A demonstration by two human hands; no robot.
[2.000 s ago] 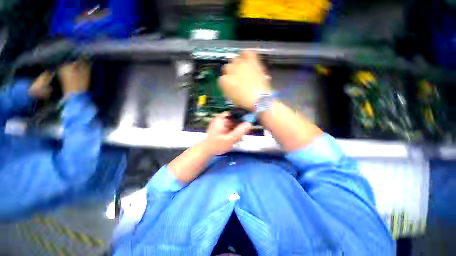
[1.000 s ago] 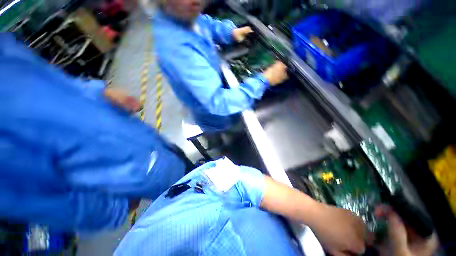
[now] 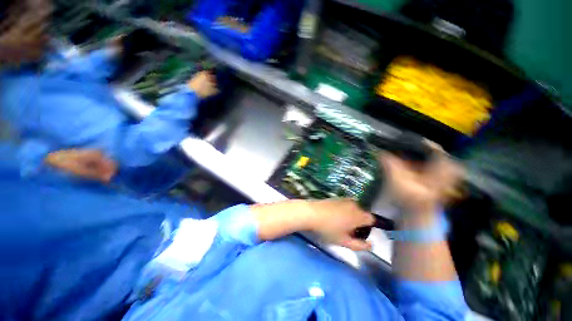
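A green circuit board (image 3: 329, 164) in a black carrier lies on the line in front of me, with a small yellow block (image 3: 303, 162) near its left side. My left hand (image 3: 344, 222) is at the board's near right corner, fingers curled, with something dark at the fingertips. My right hand (image 3: 419, 178) is just right of the board, raised and badly blurred, with a light blue band on its wrist. Whether either hand holds a part cannot be told.
A black box heaped with yellow blocks (image 3: 433, 94) and a blue bin (image 3: 251, 31) stand behind the far rail (image 3: 276, 81). Another board with yellow parts (image 3: 508, 263) lies at right. People in blue smocks are at left, one with a hand (image 3: 204, 84) at the line.
The view has swung back from the left, so the board now sits mid-frame. My right hand is now beside the board's right side; my left hand is at its near corner.
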